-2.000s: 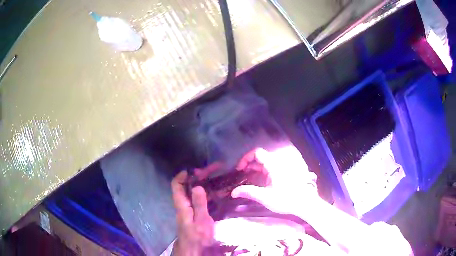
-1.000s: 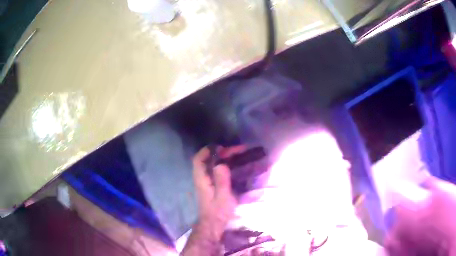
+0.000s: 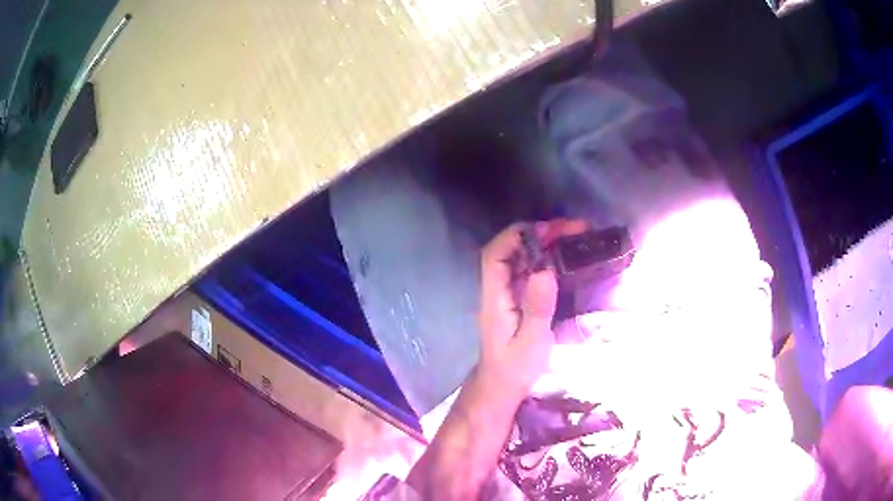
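Note:
My left hand is over my lap at the centre, with a small dark flower piece pinched between thumb and fingers. A dark block-like piece lies against the fingers on their right; I cannot tell whether it is gripped too. Strong glare washes out my lap beside it. A pinkish, blurred part of my right arm shows at the lower right edge. My right hand itself is not in view.
The tan, film-covered table curves across the upper left, with a black phone and a thin stick. A black cable hangs at its edge. A blue bin stands right; a cardboard box stands lower left.
The view has swung left, so things sit further right and the glue bottle has left the picture. My right hand has left the lap towards the right. My left hand still pinches the dark piece.

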